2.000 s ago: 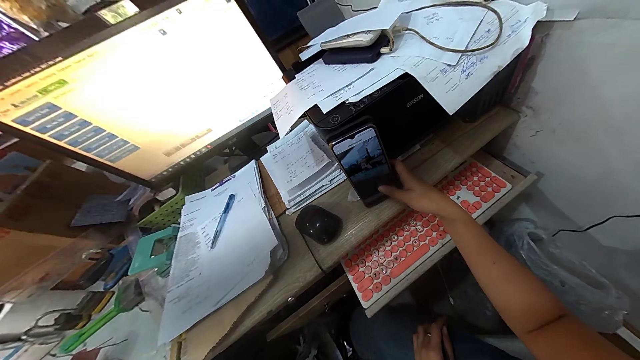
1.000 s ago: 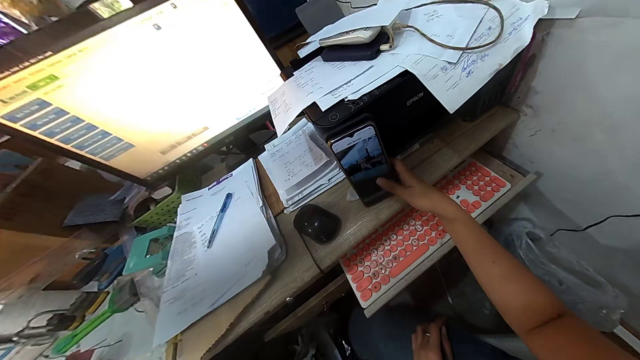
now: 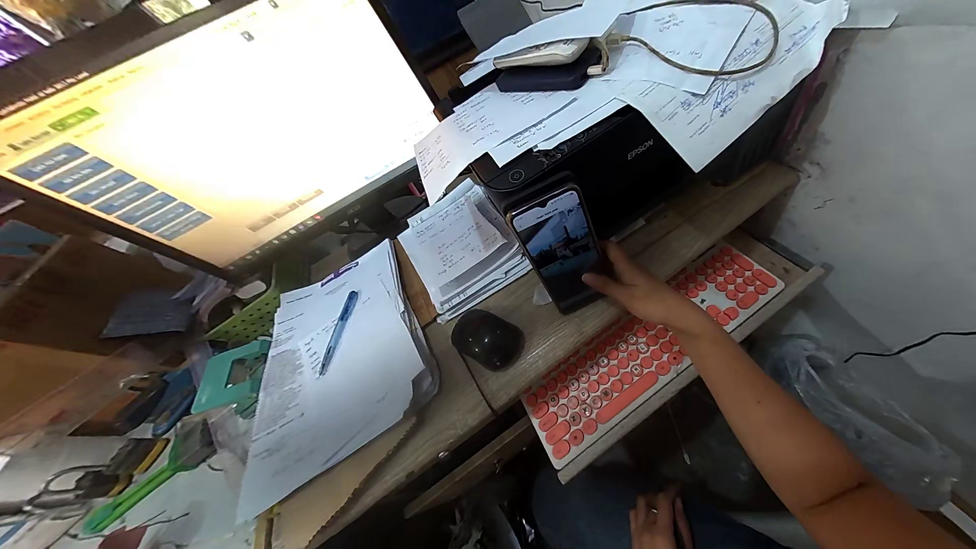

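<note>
My right hand [image 3: 629,286] grips a dark smartphone [image 3: 560,248] by its lower right edge, with the screen facing me and a picture lit on it. The phone stands tilted just in front of a black Epson printer [image 3: 633,164]. Below my right wrist lies a white keyboard with coral round keys [image 3: 610,381], on a pull-out shelf. A black computer mouse [image 3: 488,339] sits on the wooden desk left of the phone. My left hand [image 3: 657,522] rests low on my lap, cut off by the bottom edge; a ring shows on it, and its palm is hidden.
A lit monitor [image 3: 229,122] fills the upper left. Paper stacks [image 3: 465,252] lie beside the printer, and a blue pen [image 3: 338,333] lies on more papers [image 3: 328,412]. Sheets, a power bank [image 3: 545,75] and a cable [image 3: 713,70] cover the printer. Scissors [image 3: 61,488] lie lower left.
</note>
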